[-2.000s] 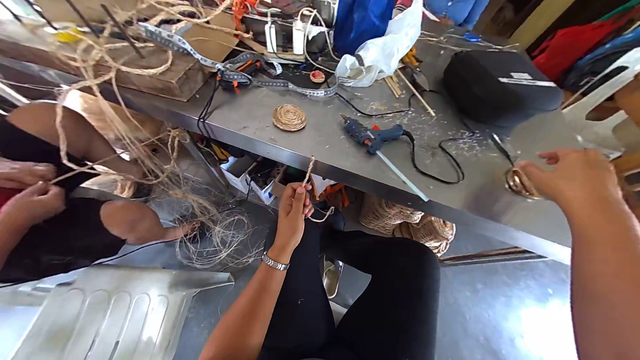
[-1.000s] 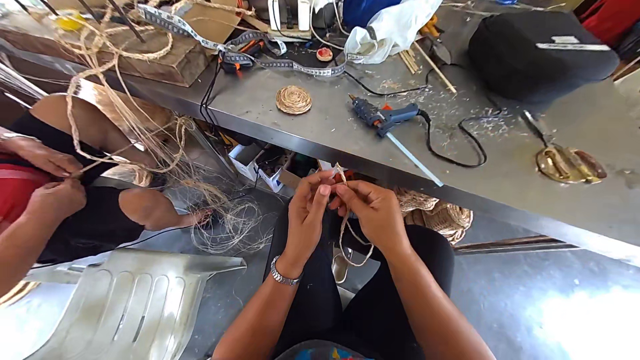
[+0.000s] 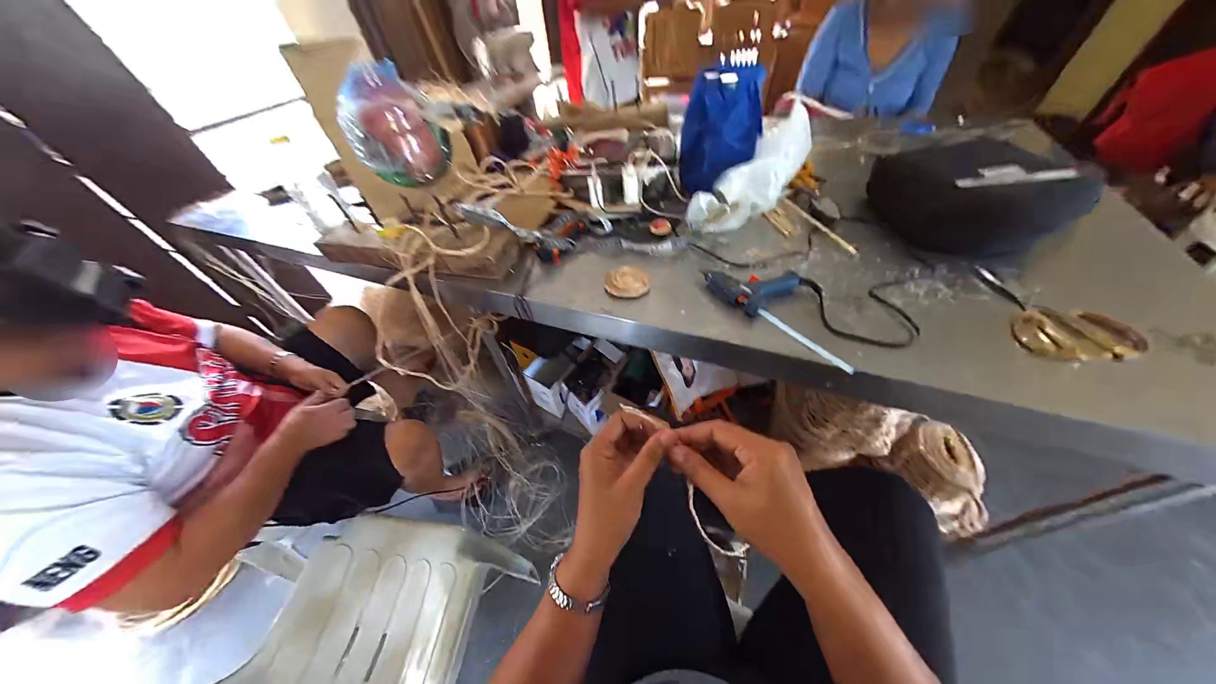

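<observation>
My left hand and my right hand meet fingertip to fingertip above my lap, both pinching a thin natural-fibre cord. Its free part hangs in a loop below my right hand, while a short piece shows at my left fingers. On the metal table beyond lie a coiled fibre disc, a blue glue gun with a pale glue stick in it, and gold-handled scissors at the right.
A person sits at the left, both hands on a strand. Tangled fibre hangs from a wooden block. A plastic chair stands near my left. The metal table also bears a black case and a white plastic bag. Fibre rolls sit below.
My right hand has left the scissors on the table and come to my left hand, taking hold of the cord. The view has tilted up since one second ago.
</observation>
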